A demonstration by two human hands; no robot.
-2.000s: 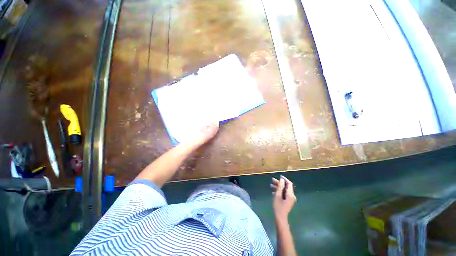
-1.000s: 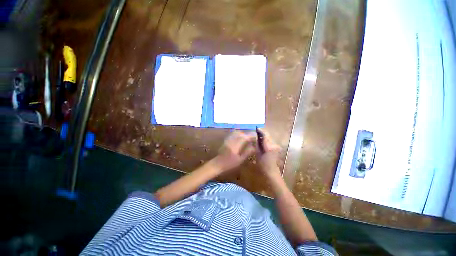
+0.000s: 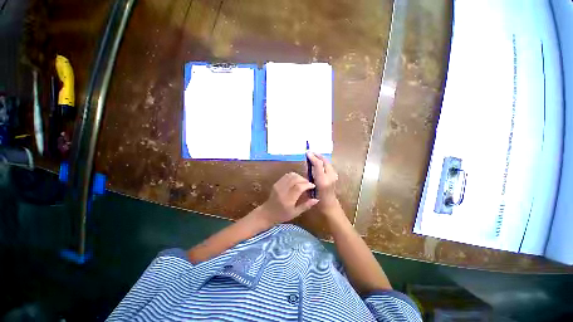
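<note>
A blue clipboard folder (image 3: 259, 113) lies open on the brown table, with a metal clip at the top of its left board. White sheets lie on both boards, one on the left (image 3: 221, 116) and one on the right (image 3: 299, 107). My right hand (image 3: 323, 178) holds a dark pen (image 3: 310, 170) upright near the right board's lower edge, its tip at the sheet's bottom edge. My left hand (image 3: 291, 197) is beside it, fingers curled, fingertips near or touching the pen's lower end; whether it grips the pen is unclear.
A metal rail (image 3: 94, 119) with blue end pieces crosses the table at left. Beyond it lie a yellow-handled tool (image 3: 65, 82) and a pale-handled brush (image 3: 38, 119). At right, a grey table weight (image 3: 450, 186) sits on white marker paper (image 3: 480, 126). A flat strip (image 3: 381, 119) crosses the table between.
The folder, held at an angle by my left hand two seconds ago, now lies straight and released. My right hand has come up over the table with the pen, and both hands have come together.
</note>
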